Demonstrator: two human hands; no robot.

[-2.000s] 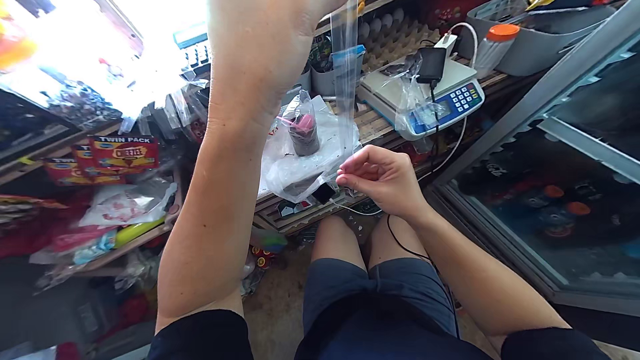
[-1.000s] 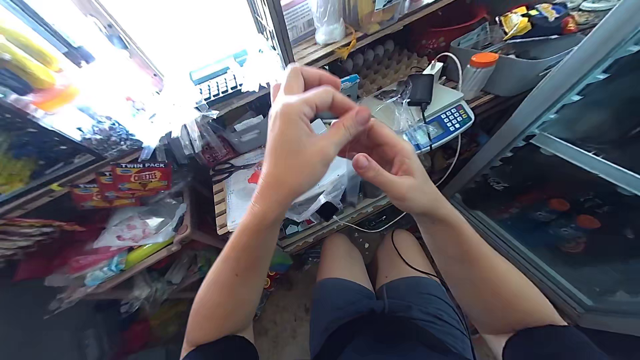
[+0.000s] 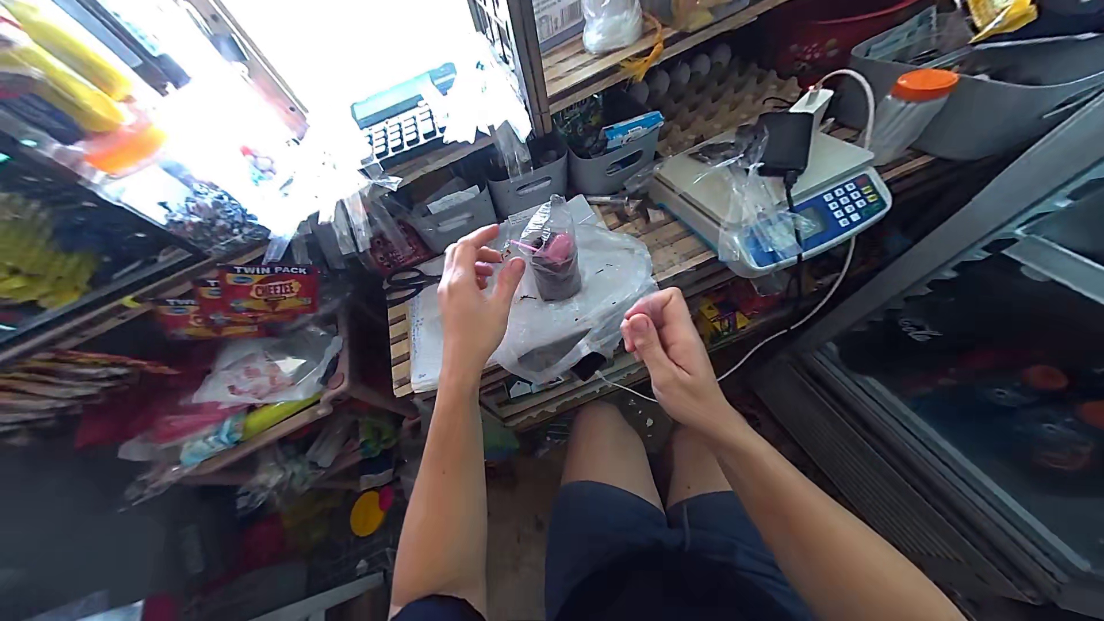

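Note:
My left hand is raised over the left part of the slatted wooden table, thumb and fingers apart, with nothing seen in it. Just right of it a clear plastic bag of dark contents, with a pink scoop-like thing in it, stands on a spread sheet of clear plastic. My right hand is at the right edge of that sheet, fingers curled and thumb against the forefinger; whether something thin is pinched there I cannot tell. Black-handled scissors lie left of my left hand.
A digital scale with a black power adapter and cable stands at the right. Grey baskets line the table's back. A jar with an orange lid is beyond the scale. A glass-doored cooler bounds the right side, snack packs the left.
My hands, together one second ago, are now apart. The long clear plastic strip seen between them two seconds ago no longer shows. The bag with the pink thing is in sight again.

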